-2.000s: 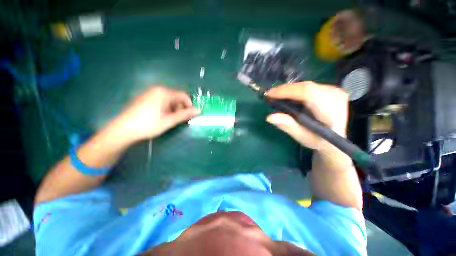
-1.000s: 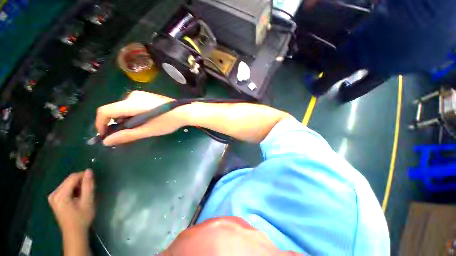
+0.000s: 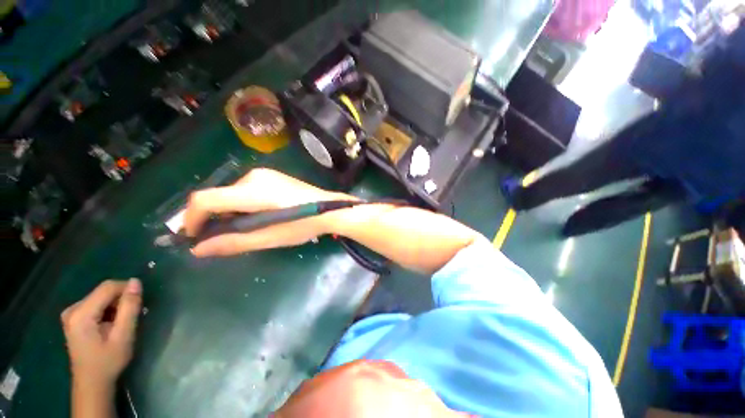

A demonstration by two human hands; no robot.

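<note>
My right hand (image 3: 237, 214) is closed around the soldering iron (image 3: 278, 216), a thick black handle whose cable runs back over my forearm. The iron's tip end is at the left, over a clear plastic bag (image 3: 174, 219) that my hand partly hides. My left hand (image 3: 104, 320) is at the lower left above the green mat (image 3: 216, 326), its thumb and fingers curled near each other. A thin strand of solder wire (image 3: 131, 403) shows below it. Whether the left fingers hold the strand cannot be told.
A round yellow tub (image 3: 258, 119) stands beside the black fume fan (image 3: 316, 147) and grey soldering station (image 3: 418, 72). Populated boards (image 3: 122, 155) lie on the dark conveyor at the upper left. At the right are another person's legs (image 3: 596, 192) and a blue stool (image 3: 704, 351).
The view has swung toward the right side of the bench. The green circuit board seen two seconds ago is not visible now. The right hand still holds the iron.
</note>
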